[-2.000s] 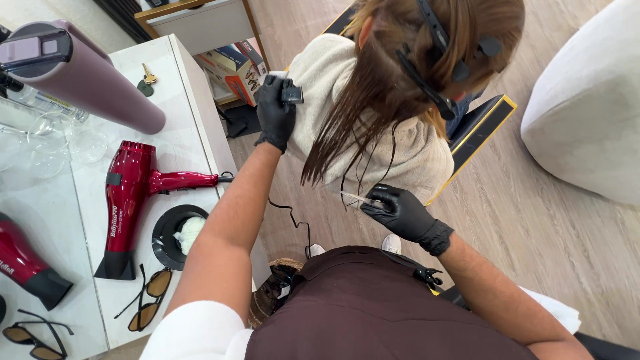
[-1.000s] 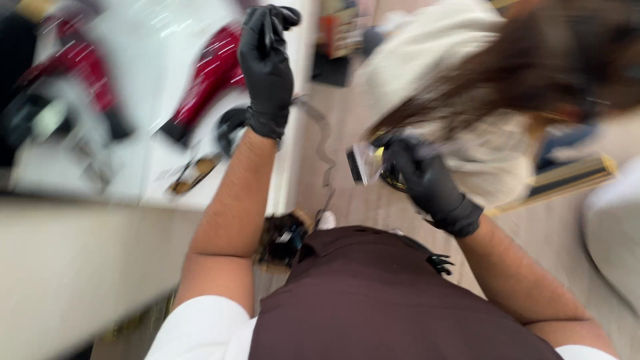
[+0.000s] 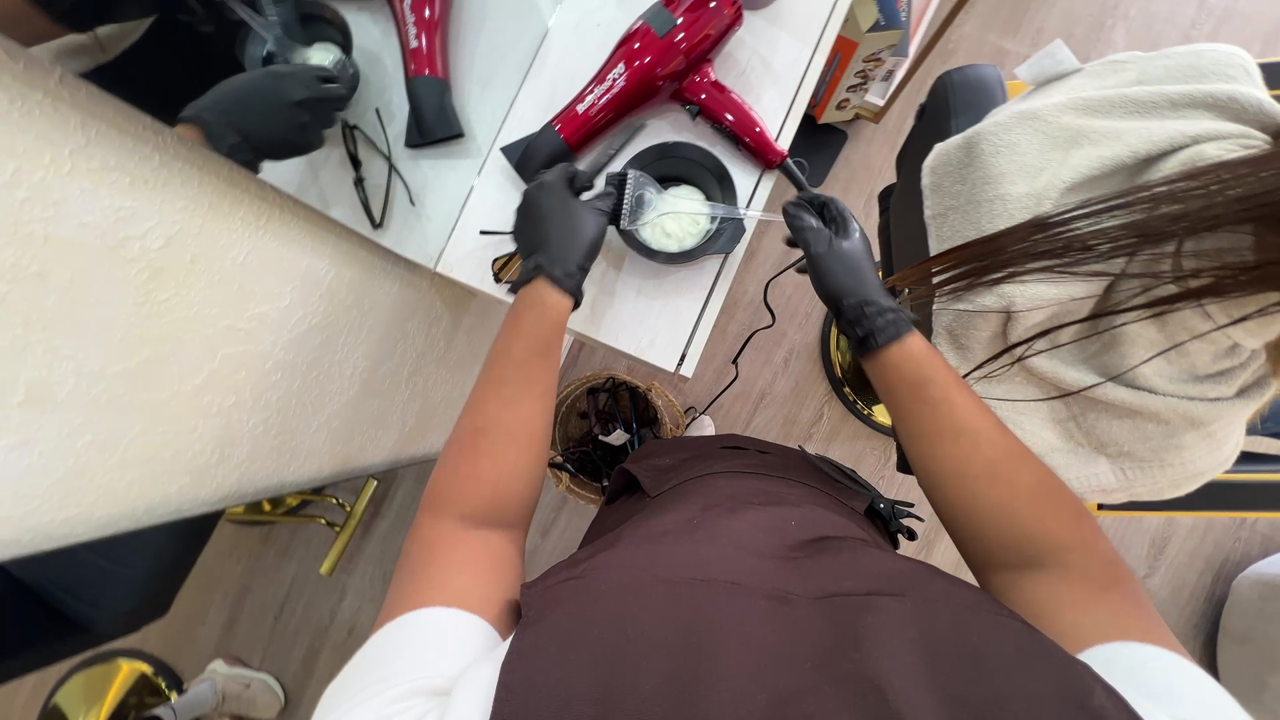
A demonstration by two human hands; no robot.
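My right hand (image 3: 835,260), in a black glove, grips the clear handle of a tint brush (image 3: 645,203). The brush lies across the rim of a black bowl (image 3: 647,160) with white cream (image 3: 680,222) in it. My left hand (image 3: 565,225), also gloved, is beside the bowl, its fingertips at the dark bristles; whether it holds anything cannot be told. A slim grey object (image 3: 612,150) shows just past its fingers. To the right, a seated person with long brown hair (image 3: 1100,235) has a beige towel (image 3: 1050,150) over the shoulders.
A red hair dryer (image 3: 640,70) lies on the white counter (image 3: 640,320), behind the bowl. Sunglasses (image 3: 507,267) are partly under my left hand. A mirror at upper left reflects a gloved hand. Below the counter are a woven basket (image 3: 570,430) and a black cord (image 3: 768,300).
My hands have moved from beside the person's hair to the bowl on the counter. The brush in my right hand is now over the bowl. The view has swung left.
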